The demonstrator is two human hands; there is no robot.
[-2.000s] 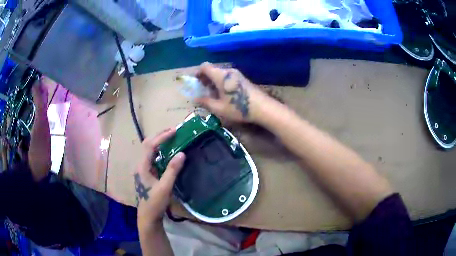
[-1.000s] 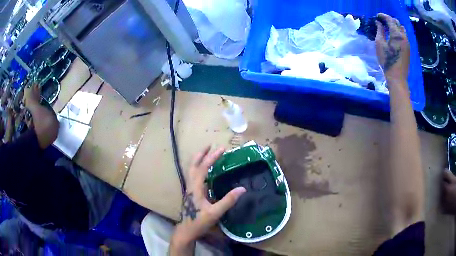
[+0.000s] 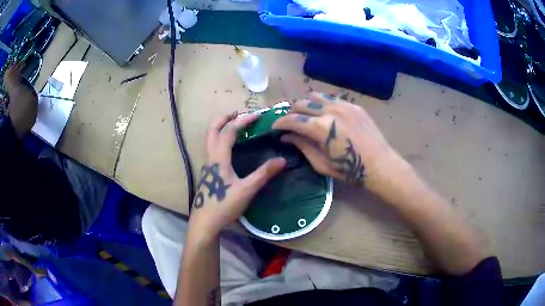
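The oval housing point(image 3: 287, 206), green with a dark recessed centre and a white rim, lies on the cardboard close in front of me. My left hand point(image 3: 230, 170) grips its left side, fingers at the green band and thumb in the recess. My right hand point(image 3: 334, 140) is over its upper right part, with fingertips at the recess edge; whether they hold a small part is hidden. The squeeze bottle point(image 3: 253, 73) lies just beyond the housing, tip pointing away.
A blue crate point(image 3: 382, 37) with white liner and small black parts is at the back right. A dark flat pad point(image 3: 351, 75) lies before it. A black cable point(image 3: 173, 101) crosses the bench. More green housings point(image 3: 513, 89) are far right. Another person's arm point(image 3: 21, 98) is far left.
My right hand set the bottle down, reached into the blue crate, and is now back at the housing. My left hand has stayed on the housing.
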